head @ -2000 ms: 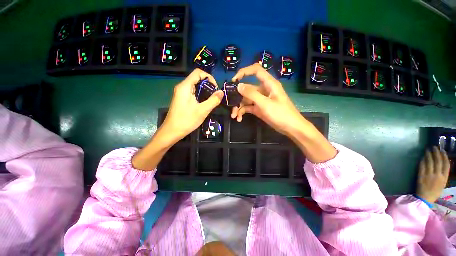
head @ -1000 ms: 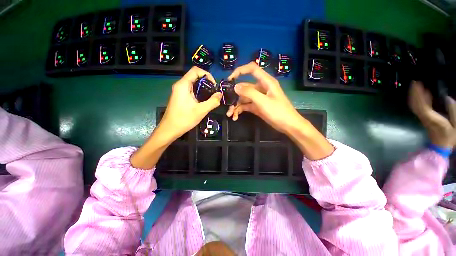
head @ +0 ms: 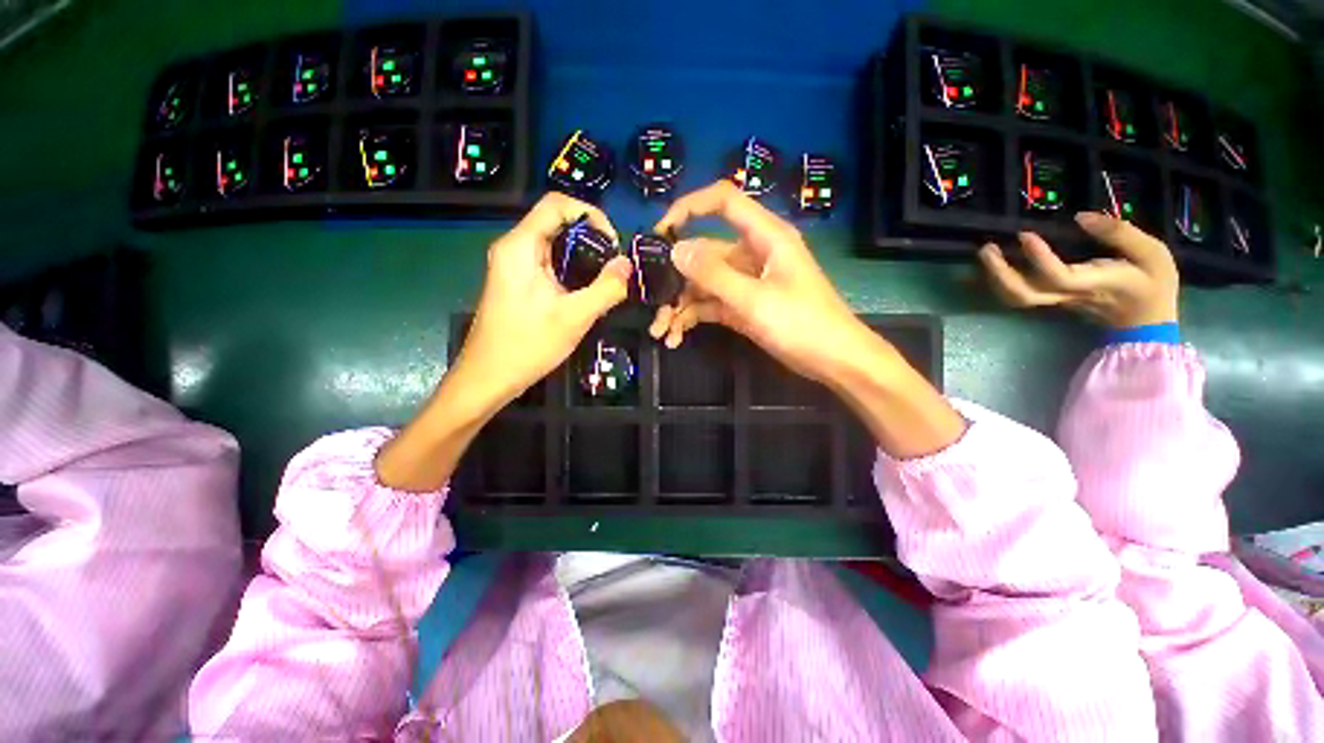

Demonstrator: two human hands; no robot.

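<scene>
My left hand [head: 530, 290] holds a small round black gauge [head: 584, 254] between thumb and fingers, with a blue-violet line on its face. My right hand [head: 755, 276] holds a second gauge [head: 654, 267] close beside it, with a pale pink line on its face. Both are held above the far edge of the near compartment tray [head: 697, 511]. One gauge [head: 607, 372] sits in a far-row pocket of that tray. The near-row pockets that show are empty. My forearms and hands cover part of the far row.
Loose gauges [head: 656, 157] stand in a row by the blue mat [head: 697, 73]. Filled trays lie far left [head: 334, 199] and far right [head: 892, 160]. Another person's hand [head: 1111, 276] is at the right tray; a pink sleeve [head: 102, 537] is at left.
The other person's hand has moved from the right edge to the far right tray, where another filled tray now lies on top. My hands still hold both gauges, with only a slight shift.
</scene>
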